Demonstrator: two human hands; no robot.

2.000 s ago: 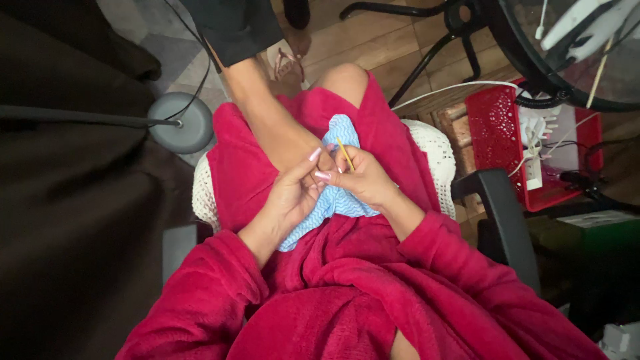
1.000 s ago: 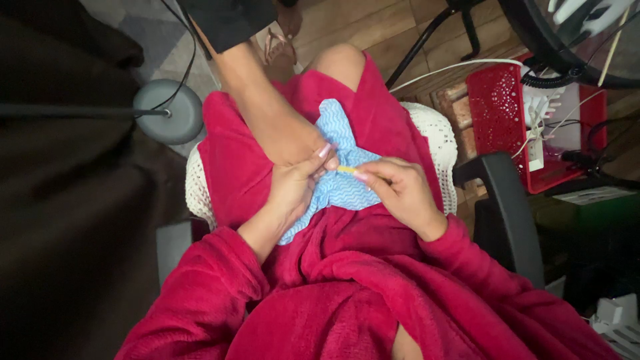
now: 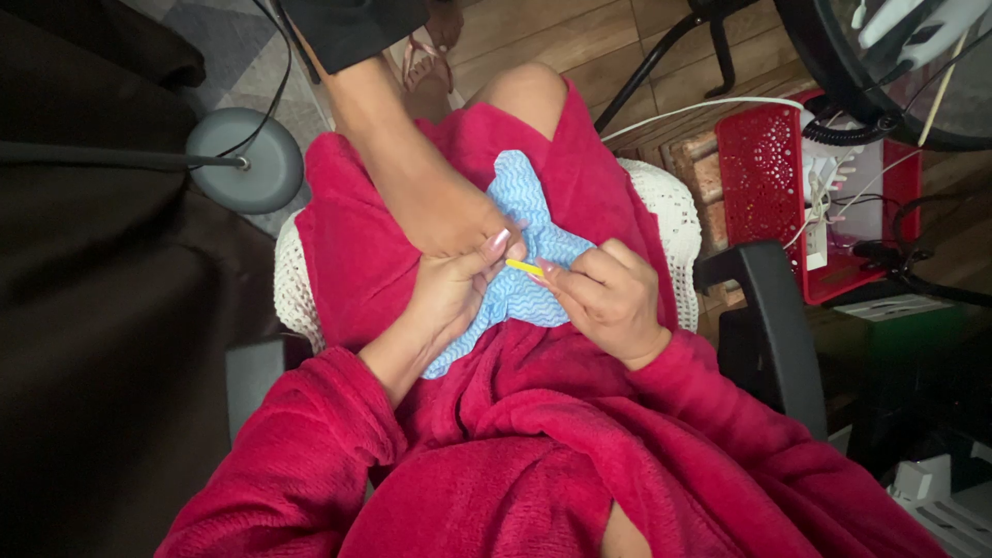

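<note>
Another person's bare foot rests on my lap, its toes toward me. My left hand is closed on the toes, with the thumb over them. Between the thumb and fingers of my right hand is a small yellow nail file, its free end at the big toe. A blue and white wavy-patterned cloth lies under the foot and both hands, over my red robe.
A red perforated plastic basket with cables and white items stands at the right. Black chair armrests flank me. A round grey lamp base is at the left, and a glass-topped stand at the upper right.
Two seconds ago the yellow file stood more upright near the toes; my right hand has since moved to the right of them, and the file now lies nearly level. My left hand stays on the foot.
</note>
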